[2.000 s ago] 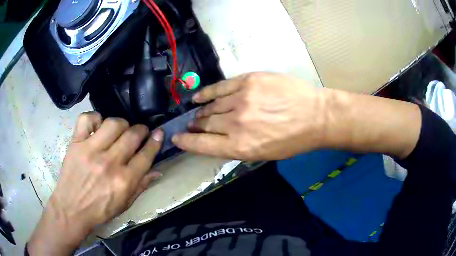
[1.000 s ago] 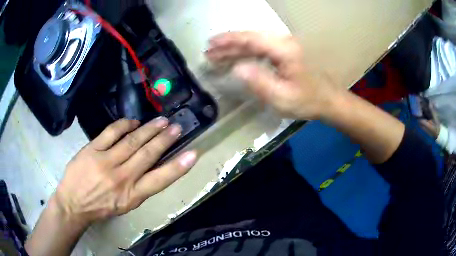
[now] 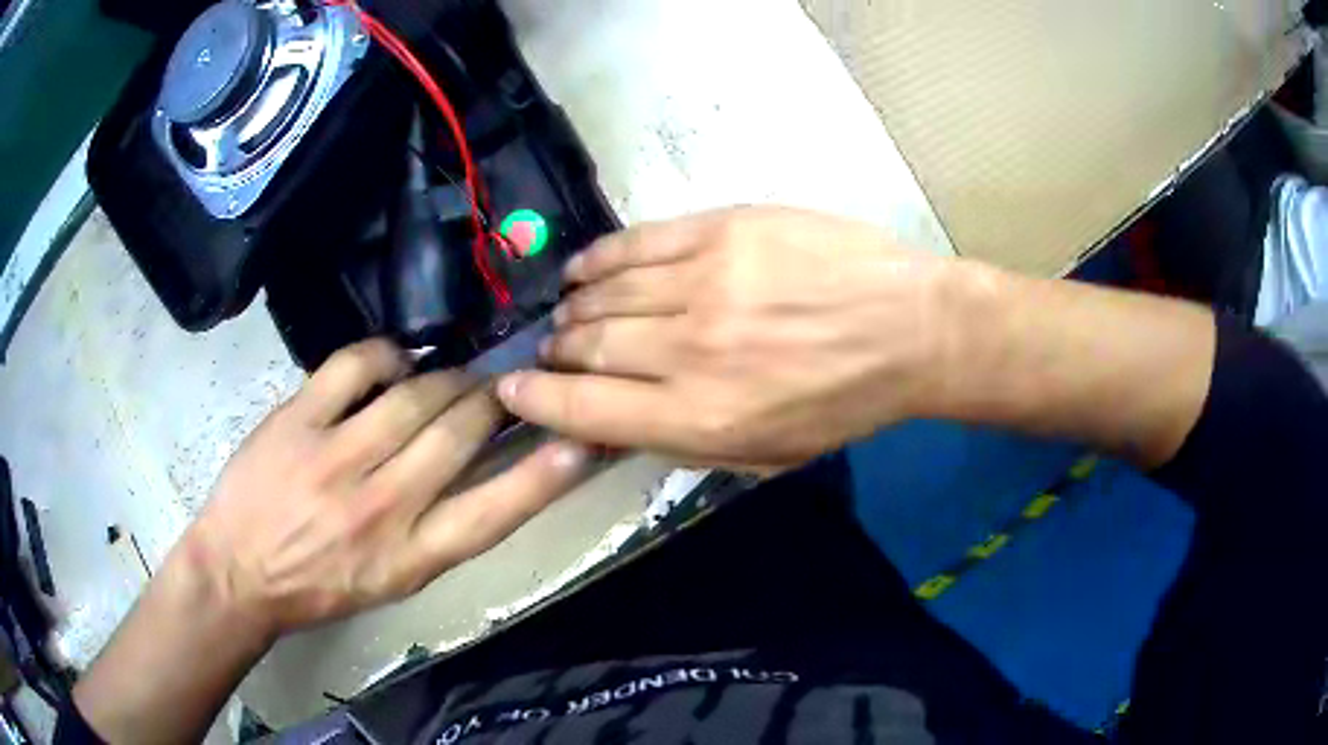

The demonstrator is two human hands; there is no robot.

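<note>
The open black rear housing [image 3: 335, 299] lies on the bench, with the green round part [image 3: 524, 233], red wires [image 3: 463, 146] and a smooth black cylinder [image 3: 423, 277] inside. The front housing [image 3: 197, 284], with its silver speaker driver [image 3: 255, 102], lies at its upper left. A grey-black foam pad [image 3: 513, 354] shows partly at the housing's near edge. My left hand [image 3: 342, 502] is on that edge, fingers over it and thumb along the outer side. My right hand [image 3: 757, 328] has its fingertips on the pad. The fingers hide most of the pad and edge.
Tan cardboard [image 3: 1049, 131] covers the bench [image 3: 88, 393] at upper right. Dark scraps [image 3: 35, 546] lie at the bench's left. The blue floor [image 3: 1005, 502] with yellow-black tape shows beyond the near edge. White material [image 3: 1293, 248] is at far right.
My right hand was raised off to the right one second ago and is now back at the near edge. The housings have shifted slightly right in view. My left hand stays at the edge.
</note>
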